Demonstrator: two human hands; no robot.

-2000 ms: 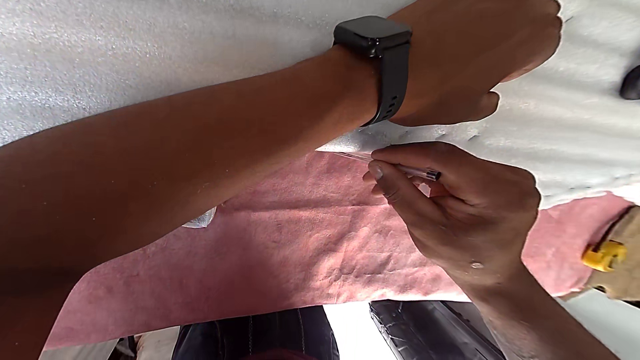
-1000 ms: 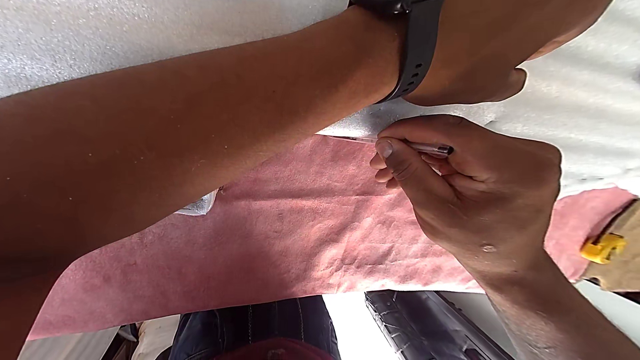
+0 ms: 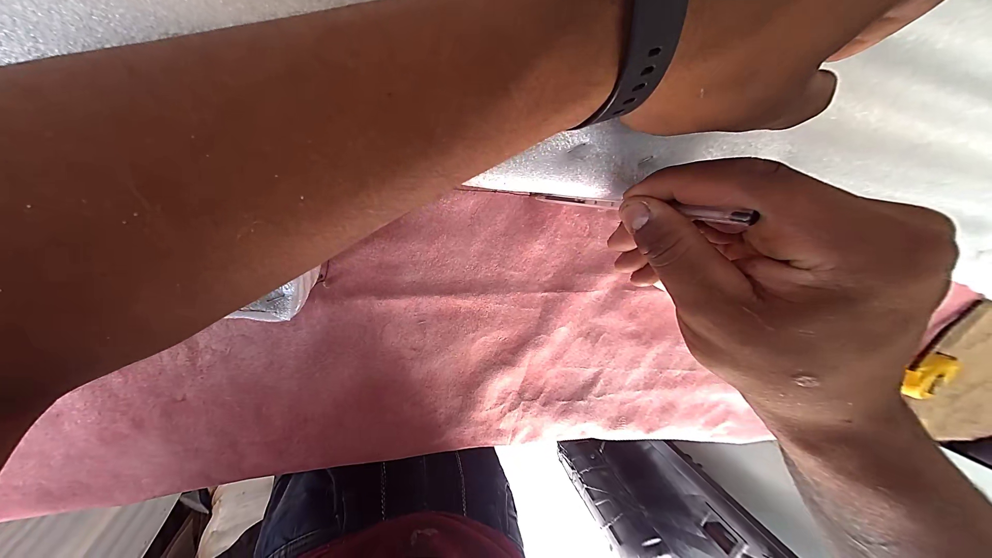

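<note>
My right hand (image 3: 790, 263) grips a slim clear pen (image 3: 717, 215) between thumb and fingers. The pen points left, along the upper edge of a pink sheet (image 3: 434, 310), which may be leather or fabric. White foam sheeting (image 3: 573, 163) meets that edge. My left arm crosses the view from the left, wearing a black watch strap (image 3: 647, 66). My left hand (image 3: 744, 70) rests over the foam just above my right hand; its fingers are mostly hidden or cut off by the top of the view.
A crumpled piece of clear plastic or foam (image 3: 283, 302) shows under my left forearm. At the right, a yellow object (image 3: 930, 376) lies beside brown material (image 3: 961, 387). A dark, ridged object (image 3: 643, 496) is below the pink sheet, near my jeans (image 3: 387, 496).
Both hands have shifted to the right, the right one with the pen still in its grip. The watch face, visible earlier, is now out of view.
</note>
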